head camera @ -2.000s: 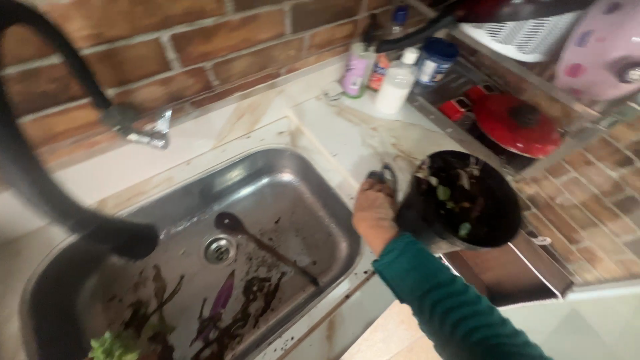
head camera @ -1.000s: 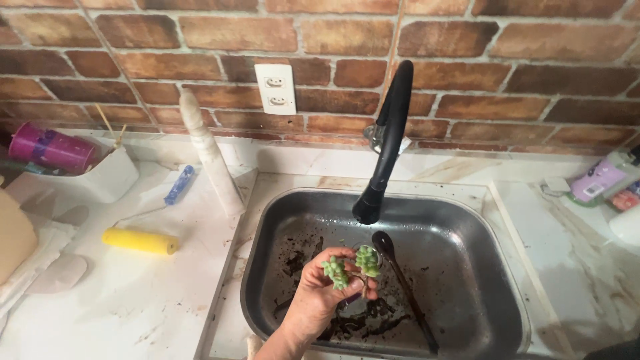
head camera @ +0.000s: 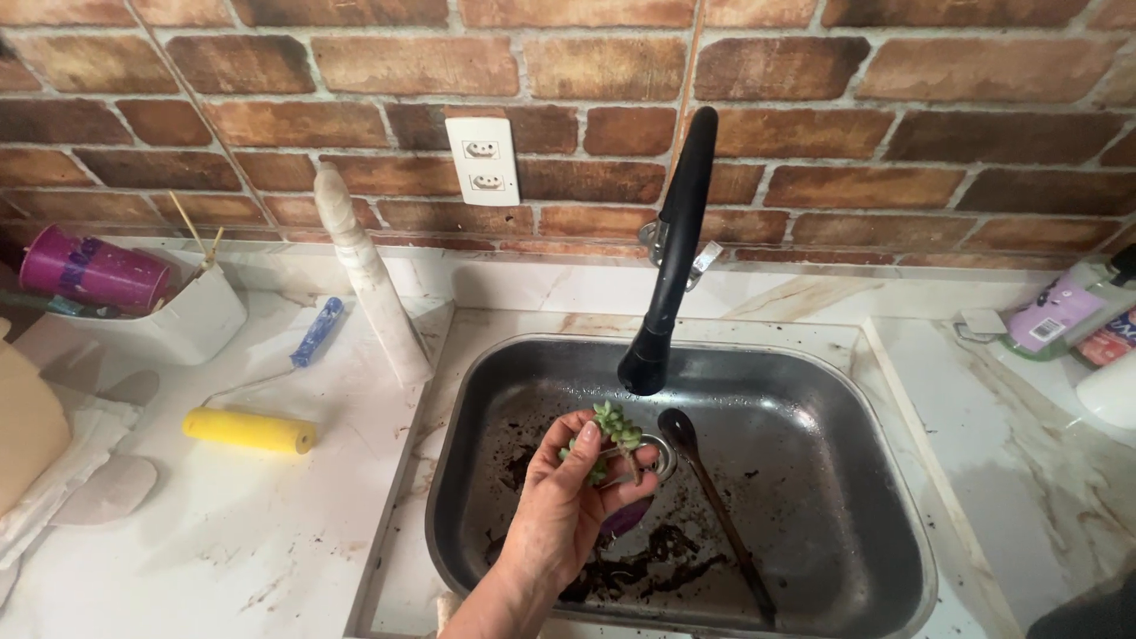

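My left hand (head camera: 555, 515) reaches up from the bottom over the sink and pinches a small green succulent cutting (head camera: 617, 426) between thumb and fingers. More of its green leaves show against the palm. My right hand is out of view. Below the hand, the dark metal sink basin (head camera: 825, 497) holds wet dark plant debris (head camera: 670, 546), scattered soil and a purple leaf (head camera: 627, 517). A dark long-handled spoon (head camera: 710, 488) lies right of the hand, its bowl end beside the drain (head camera: 658, 457), which the fingers partly cover.
A black faucet (head camera: 652, 355) hangs over the basin's back. On the left counter are a yellow paint roller (head camera: 248, 430), a whitish tapered column (head camera: 368, 275) and a white container (head camera: 200, 319) with a purple cup (head camera: 98, 271). Bottles (head camera: 1061, 311) stand at right; a dark object fills the lower right corner.
The view has swung left from the pot and red lid to the sink. My right hand, beside the black pot two seconds ago, has left view. My left hand has come into view with the succulent.
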